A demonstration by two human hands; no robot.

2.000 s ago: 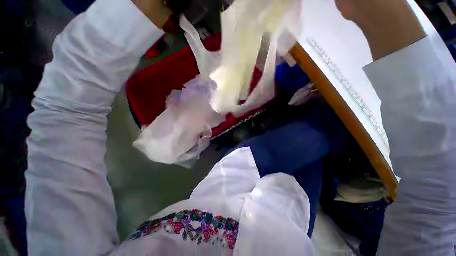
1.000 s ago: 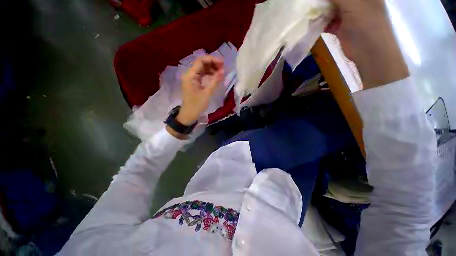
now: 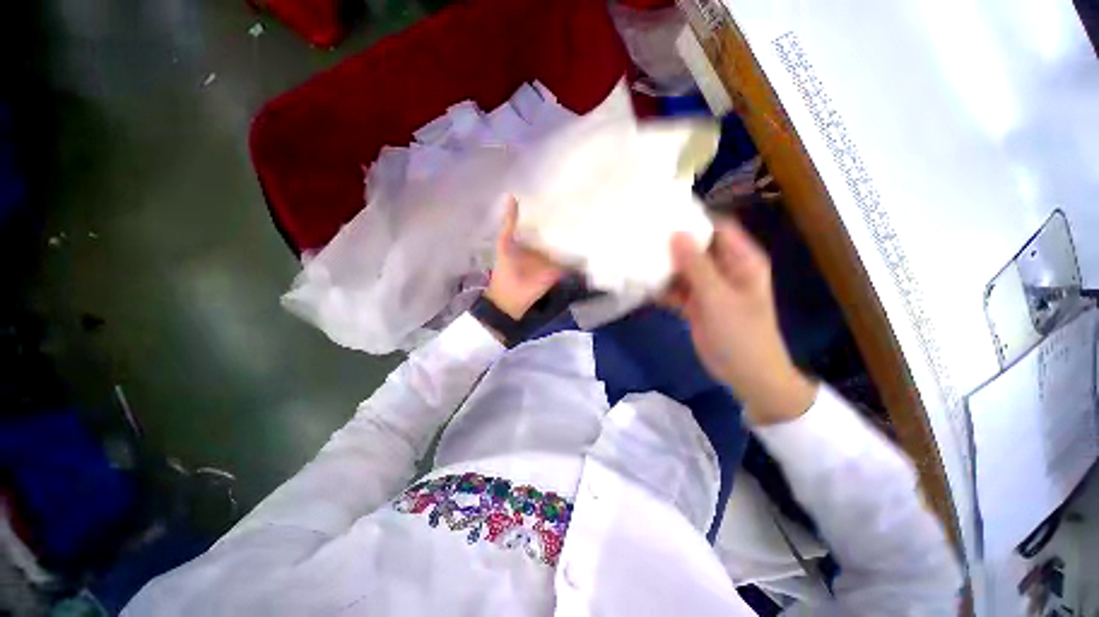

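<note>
A bunched cream fabric piece (image 3: 615,199) is held over my lap, blurred by motion. My left hand (image 3: 522,268) grips its lower left edge, with the thumb up against the cloth. My right hand (image 3: 729,307) pinches its right edge between thumb and fingers. A heap of white pieces (image 3: 410,259) lies behind it, draped over the front edge of the dark red container (image 3: 313,151). Part of that heap is hidden by the held cloth and my left hand.
The white table (image 3: 844,72) with a wooden edge and printed scale curves down the right side. A metal plate (image 3: 1036,283) and a paper with writing (image 3: 1036,422) are at the right. More cream cloth (image 3: 765,542) lies below the table edge.
My left hand has left the heap and now holds the cream cloth. My right hand has brought the cloth down and left from the table edge to over my lap.
</note>
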